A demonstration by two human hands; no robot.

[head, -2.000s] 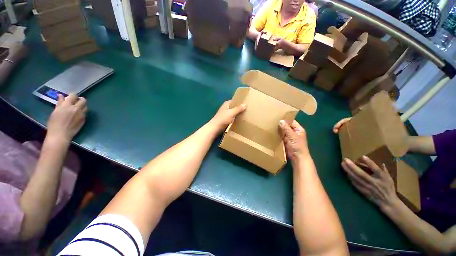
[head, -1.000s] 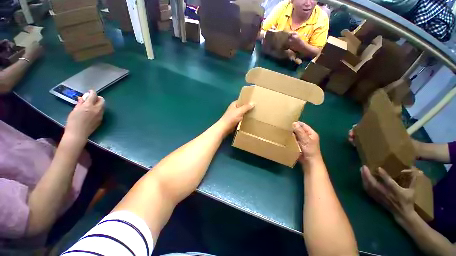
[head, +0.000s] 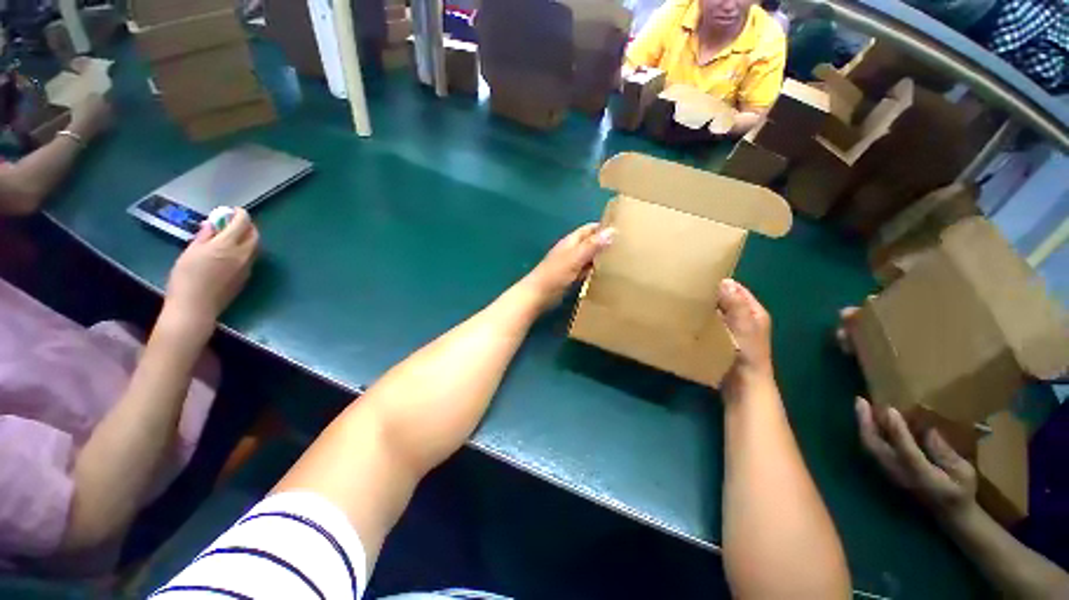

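A brown mailer box (head: 662,275) is held over the green tabletop in front of me. Its lid stands raised, and the long front tuck flap (head: 694,193) with rounded ends bends out at the top. My left hand (head: 571,260) grips the box's left side, thumb on the inner face of the lid. My right hand (head: 747,332) grips its right side, thumb up near the edge. The box's open base is seen almost edge-on, so its inside is mostly hidden. My fingers behind the cardboard are hidden.
A flat scale (head: 220,188) lies at left, with a neighbour's hand (head: 215,267) holding a small object beside it. Stacked boxes (head: 202,73) stand behind. A person in yellow handles a box opposite. At right, another person's hands hold an open box (head: 944,328); open boxes (head: 821,129) cluster beyond.
Both hands have shifted slightly right in the picture with the box. The box has tilted, so its tray interior no longer shows. The right neighbour's box has turned.
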